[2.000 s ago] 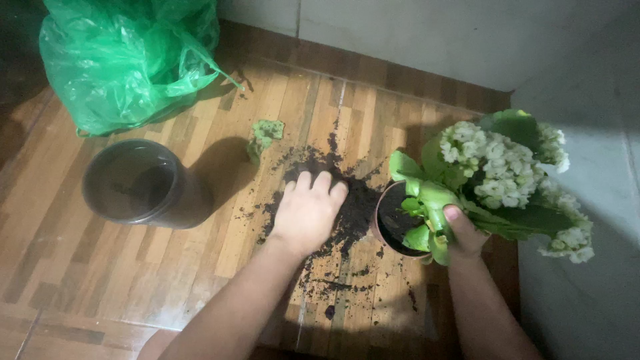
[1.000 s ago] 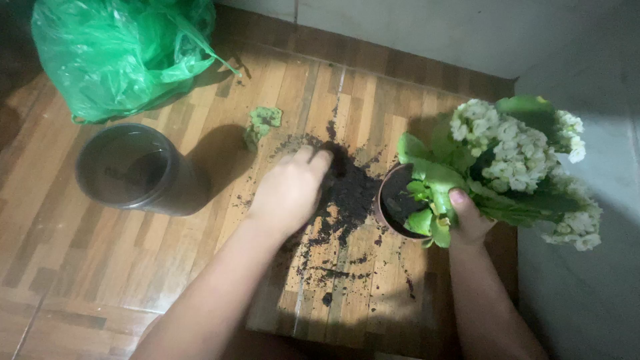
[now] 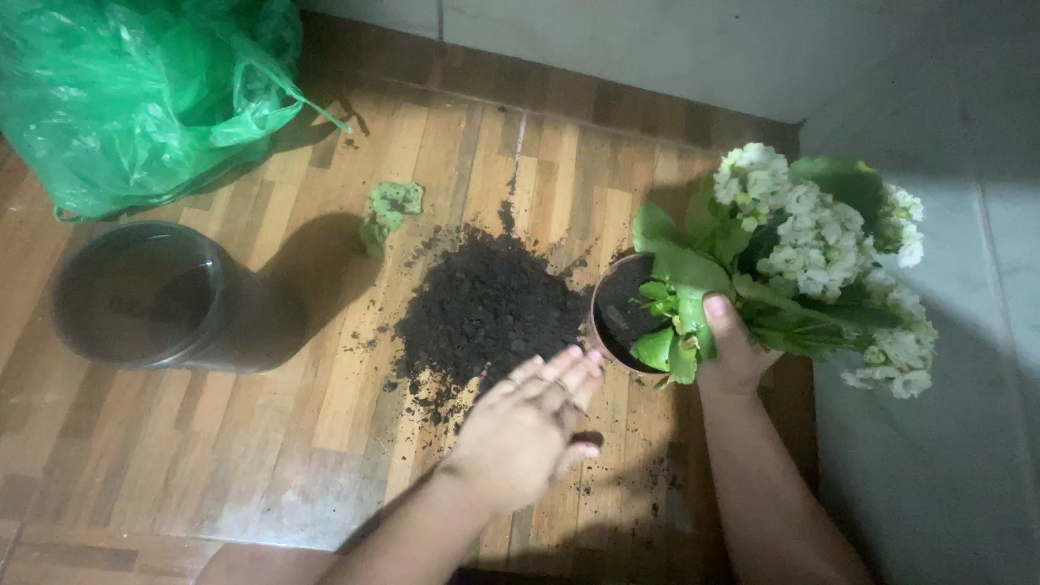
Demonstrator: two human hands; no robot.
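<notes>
My right hand (image 3: 735, 345) grips the leafy base of a white-flowering kalanchoe (image 3: 812, 244), its thumb lying over a broad green leaf. The plant leans to the right out of a small round pot (image 3: 599, 329) that holds dark soil. Beside the pot, on the floor, lies a heap of loose dark potting soil (image 3: 487, 309). My left hand (image 3: 528, 422) is at the heap's lower right edge with its fingers extended toward the pot; nothing is seen in it, and its palm is hidden. The hands are apart.
A dark translucent plastic pot (image 3: 171, 301) stands at the left. Behind it is a green plastic bag (image 3: 146, 106). A crumpled green leaf (image 3: 394, 203) lies behind the soil. Tiled walls (image 3: 617, 57) border the wood-patterned floor (image 3: 268, 422) at the back and right.
My left hand has moved off the soil toward the viewer and the pot, uncovering the heap. My right hand still holds the plant.
</notes>
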